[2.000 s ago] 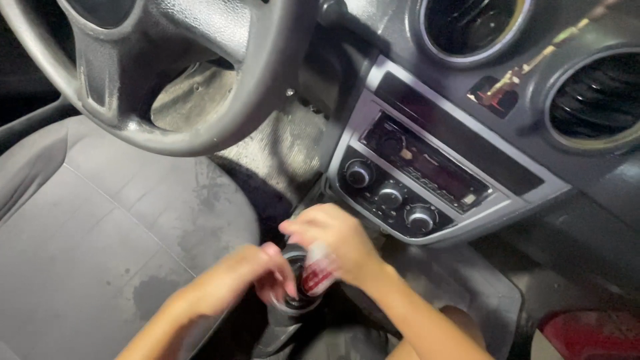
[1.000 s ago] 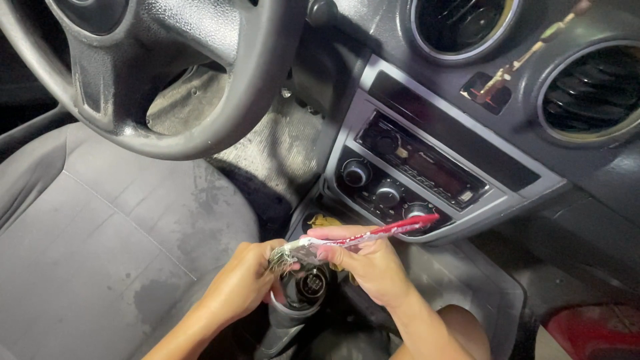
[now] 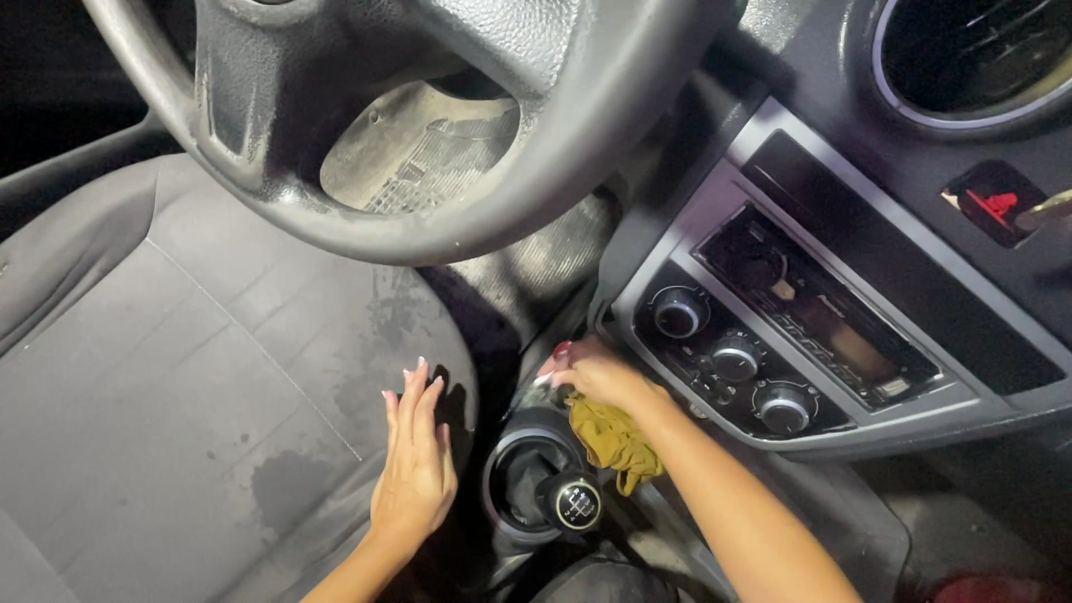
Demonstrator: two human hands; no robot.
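My left hand (image 3: 416, 469) is raised with its fingers extended over the right edge of the grey seat (image 3: 193, 360), holding nothing. My right hand (image 3: 599, 377) reaches into the console space ahead of the gear lever; its fingers are bent around a small red and clear item (image 3: 553, 360), partly hidden by them. A crumpled mustard-yellow cloth (image 3: 615, 440) lies under and beside my right wrist. The gear knob (image 3: 578, 505), marked with a shift pattern, stands between my two arms, with its dark boot (image 3: 532, 486) beside it.
The steering wheel (image 3: 469, 226) spans the upper left. Right of my right hand are the climate knobs (image 3: 735, 359) and the car radio (image 3: 821, 310). A round air vent (image 3: 971, 50) is at top right, above a small recess (image 3: 992, 203) holding something red.
My hands have parted: both were together above the gear knob around the red and clear item. My right hand has moved forward with it, and my left hand has moved left, off it.
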